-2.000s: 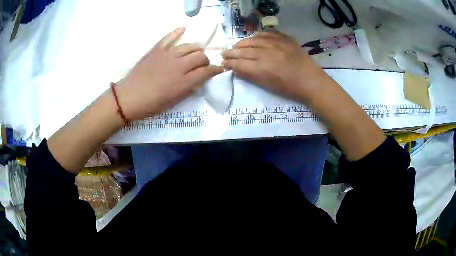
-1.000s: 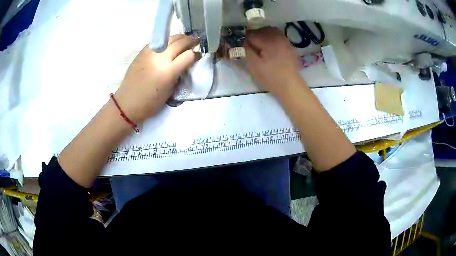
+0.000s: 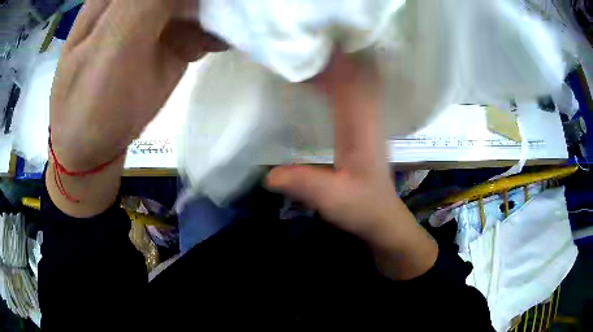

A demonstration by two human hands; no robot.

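White fabric is lifted close to the camera, bunched at the top and hanging in blurred folds over the table. My left hand is raised at the upper left, at the fabric's left edge; its fingertips are cut off or hidden, so its hold is unclear. My right hand is in the middle, blurred, with its thumb apart and its fingers reaching up under the fabric; whether it grips the cloth is unclear. The fabric hides the sewing machine.
The white table's printed scale runs along the front edge. A tan ticket lies at its right. A yellow wire cart with white pieces stands at the lower right. A grey-white stack is at the lower left.
The hands have left the needle area. The left hand has risen to the upper left and the right hand has come nearer my body. White fabric is now lifted before the camera, hiding the machine.
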